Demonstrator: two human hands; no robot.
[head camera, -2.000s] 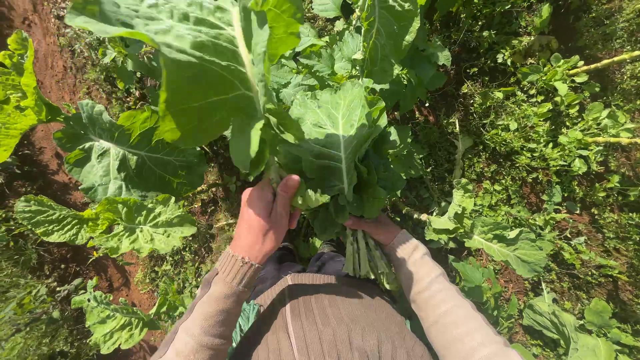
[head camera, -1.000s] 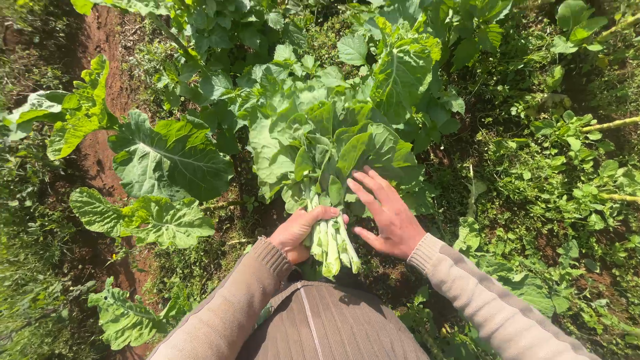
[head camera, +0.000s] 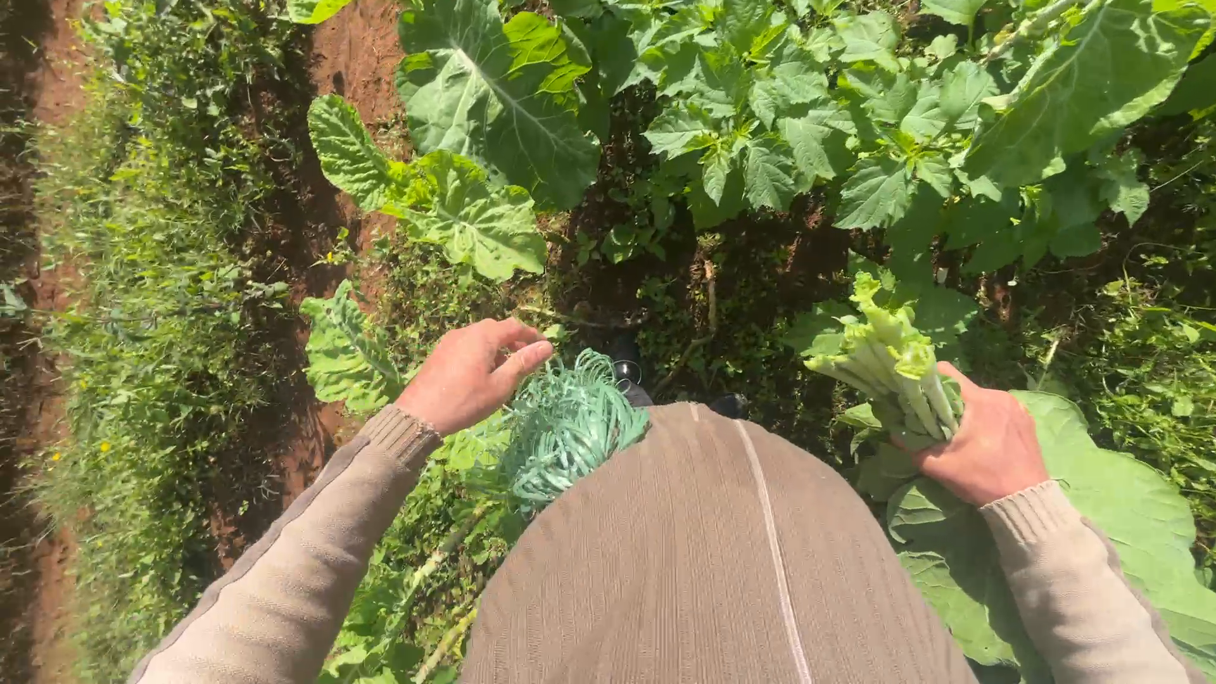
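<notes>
My right hand grips a bunch of leafy greens by its pale cut stalks, stalk ends pointing up and left. The bunch's broad leaves hang below and behind that hand, partly under the sleeve. My left hand is bent with thumb and fingers a little apart, and nothing shows between them. Just right of it, a tangled bundle of green plastic strips hangs at the left side of my brown ribbed sweater.
Large collard-like leaves grow at the upper left, beside a strip of red soil. Leafy plants stand ahead at the top. Weeds cover the ground at the left. A dark boot shows below my waist.
Both hands were at the bunch in front of me; now my right hand alone holds it, off to the right, and my left hand has let go and moved left beside the green strips.
</notes>
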